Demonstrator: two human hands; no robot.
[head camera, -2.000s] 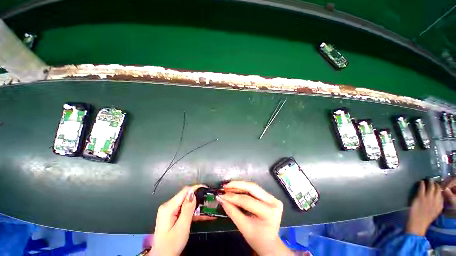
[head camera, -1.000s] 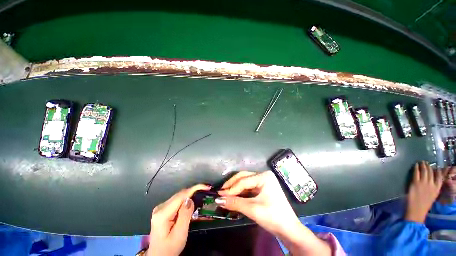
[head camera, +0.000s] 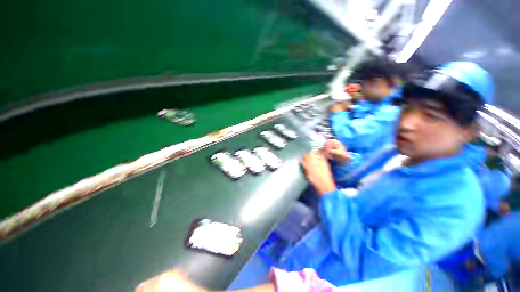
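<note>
One hand, which I take as my right hand (head camera: 169, 282), is blurred and cut off by the bottom edge, with a pink sleeve to its right. Its fingers and anything in them are hidden. My left hand is out of the picture, and so is the unit held before. A half-assembled phone unit (head camera: 215, 237) with a black rim and pale face lies on the dark green bench, above and right of my hand. Blurred tweezers (head camera: 157, 198) lie further up the bench. Several phone units (head camera: 250, 160) lie in a row beyond.
A worn whitish-brown ledge (head camera: 122, 170) separates the bench from the green belt, which carries another unit (head camera: 177, 117). A person in a blue smock and cap (head camera: 399, 211) sits close at the right, hands at the bench edge. More workers sit behind.
The view has swung right and up, bringing the neighbours into sight. My left hand, the held unit, the thin black cables and the two left units have left the picture.
</note>
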